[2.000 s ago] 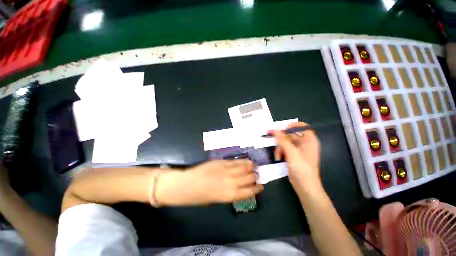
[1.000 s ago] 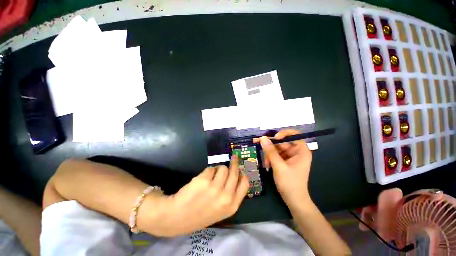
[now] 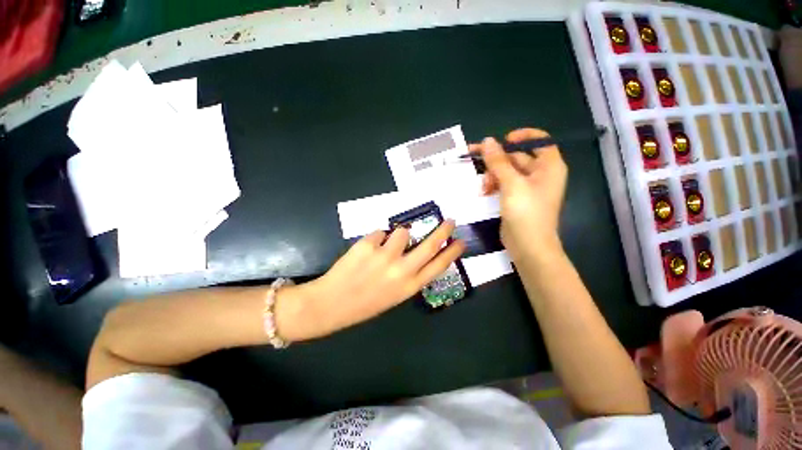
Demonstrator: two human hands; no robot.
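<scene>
A phone unit with a black frame and green and silver inside lies tilted on the bench. My left hand lies over its middle, fingers on it, hiding part of it. My right hand holds black tweezers, their thin tip over the label sheet near its small grey mark. White paper strips lie crosswise beneath the label sheet and the phone unit. A black strip shows between the white strips.
Loose white paper sheets and a dark closed phone lie at left. A white foam tray with red parts stands at right, a pink fan lower right. A red tray is at the upper left. Another person's arm shows lower left.
My right hand and the tweezers have moved up from the phone unit to the label sheet. My left hand has moved further over the phone unit, which is now more tilted. The camera view has shifted.
</scene>
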